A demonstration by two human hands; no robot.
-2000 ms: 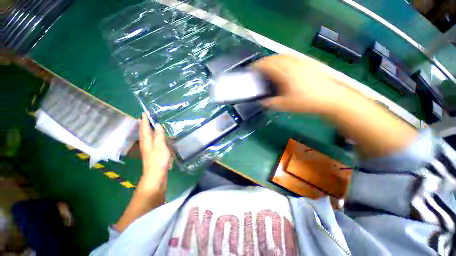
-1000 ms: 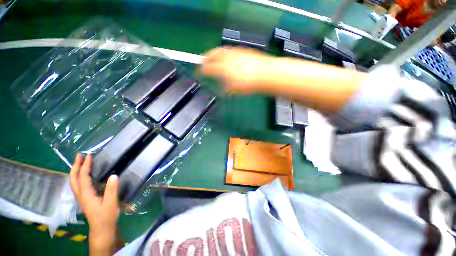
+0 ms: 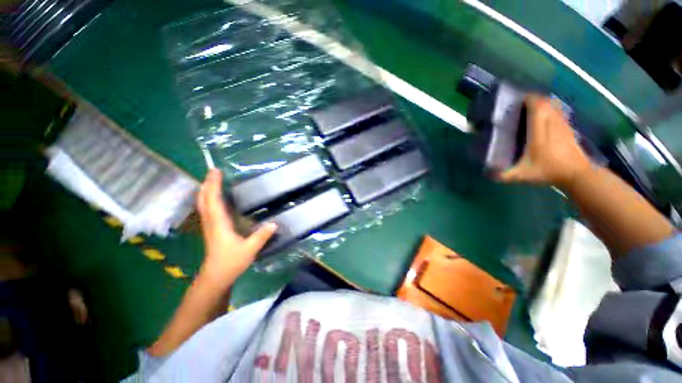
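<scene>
A clear blister tray lies on the green bench, with several dark electronic units in pockets at its near right end. The pockets at its far left end hold no units. My left hand is at the tray's near left corner, thumb on the end of the nearest unit, fingers along the tray edge. My right hand is around a dark electronic unit over the conveyor side, right of the tray. This area is blurred, and another dark unit shows just behind it.
An orange jig lies near the bench's front edge. A milky-white film stack is to its right. A stack of ribbed trays or sheets is at left. White rails edge the conveyor.
My right hand has moved from beyond the tray to the right and is now on a unit. The view has turned. Since the oldest frame, more units lie in the tray.
</scene>
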